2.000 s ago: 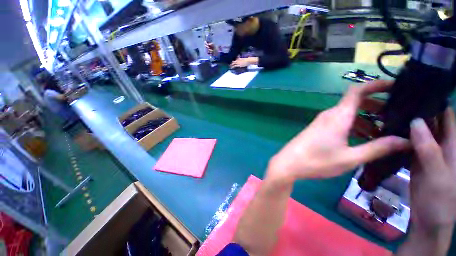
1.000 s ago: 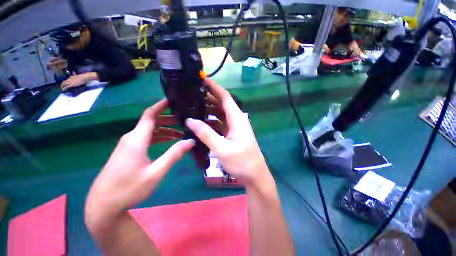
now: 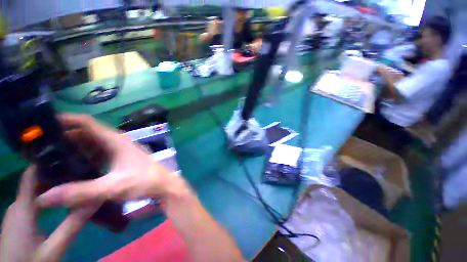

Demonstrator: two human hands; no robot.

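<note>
The black electric screwdriver (image 3: 30, 110), with an orange switch, stands large and blurred at the left. My right hand (image 3: 115, 164) is around its lower part, thumb and fingers on it. My left hand (image 3: 43, 220) is at its left side, at the lower left, partly cut off by the edge; its fingers touch the tool. The white-grey screw feeder (image 3: 165, 149) is behind my right hand, partly hidden. A pink-red foam pad (image 3: 153, 245) lies below, partly covered by my right forearm. No device body can be made out.
A translucent bag (image 3: 246, 135) wraps the foot of an upright black pole (image 3: 261, 71). Bagged dark parts (image 3: 281, 171) lie right of it. A thin cable runs to the bench edge. An open carton (image 3: 376, 212) with clear film stands lower right. A person (image 3: 417, 87) sits at the right.
The view has swung right, so the hands and screwdriver now appear at the left, and the carton and person at the right have come into view. Both hands remain on the screwdriver.
</note>
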